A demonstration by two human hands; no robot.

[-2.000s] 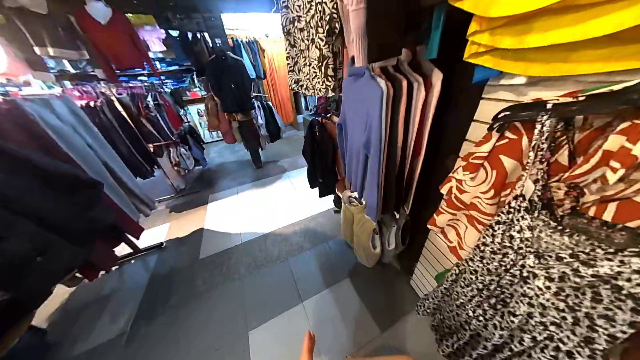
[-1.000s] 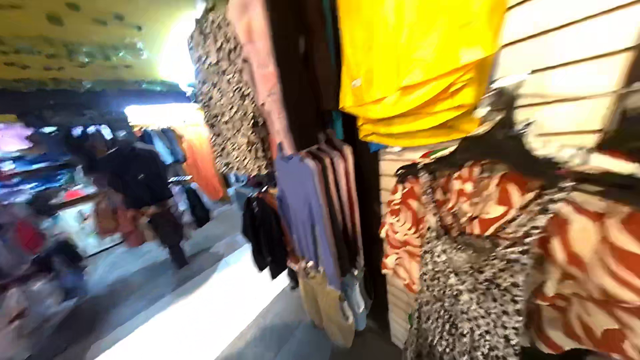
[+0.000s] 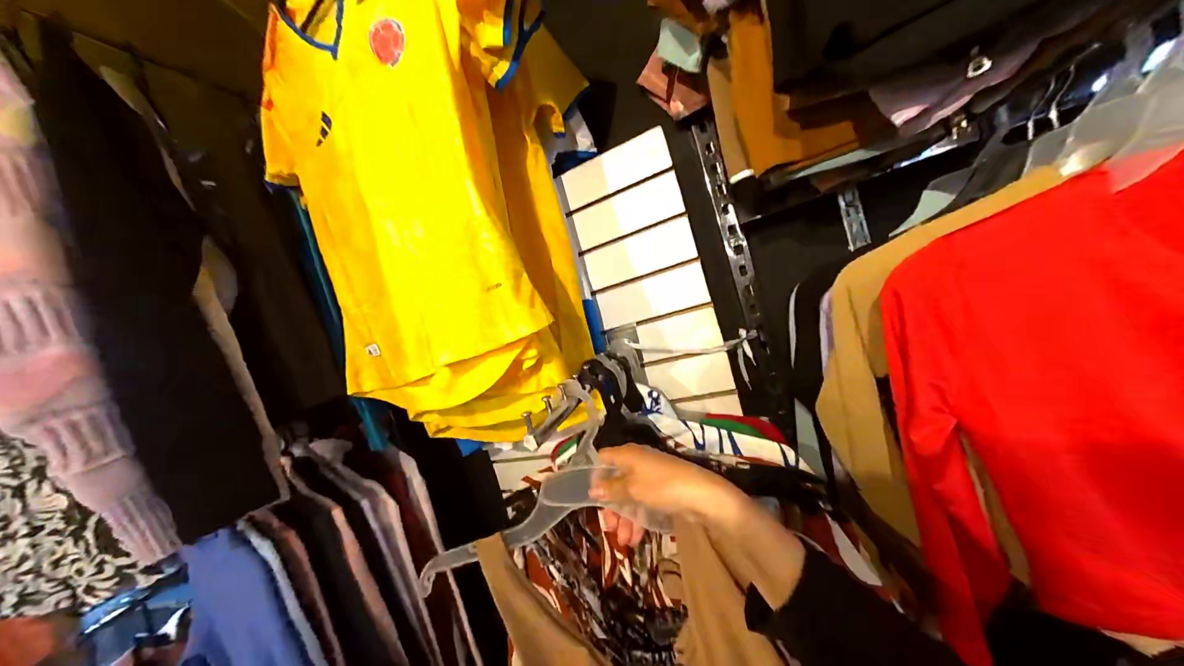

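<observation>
My right hand (image 3: 661,486), coming from a black sleeve at lower right, grips a translucent plastic clothes hanger (image 3: 546,518) near its neck. A tan garment (image 3: 532,610) hangs from it. The hanger's hook is up at the metal display arm (image 3: 550,416) on the wall; whether it rests on the arm I cannot tell. Behind it are a patterned red, white and black garment (image 3: 610,573) and dark hangers (image 3: 606,379). Yellow soccer jerseys (image 3: 416,213) hang just above. My left hand is not in view.
Red long-sleeved top (image 3: 1036,388) and tan tops (image 3: 860,398) hang on a rail at right. White slatted wall panel (image 3: 638,268) stands behind. At left hang a pink knit sweater (image 3: 74,351), a blue top (image 3: 240,592) and several dark garments. Folded clothes (image 3: 786,102) lie on an upper shelf.
The view has swung right, toward the jerseys and the wall. My right hand is now on a hanger with a tan garment; neither showed one second ago.
</observation>
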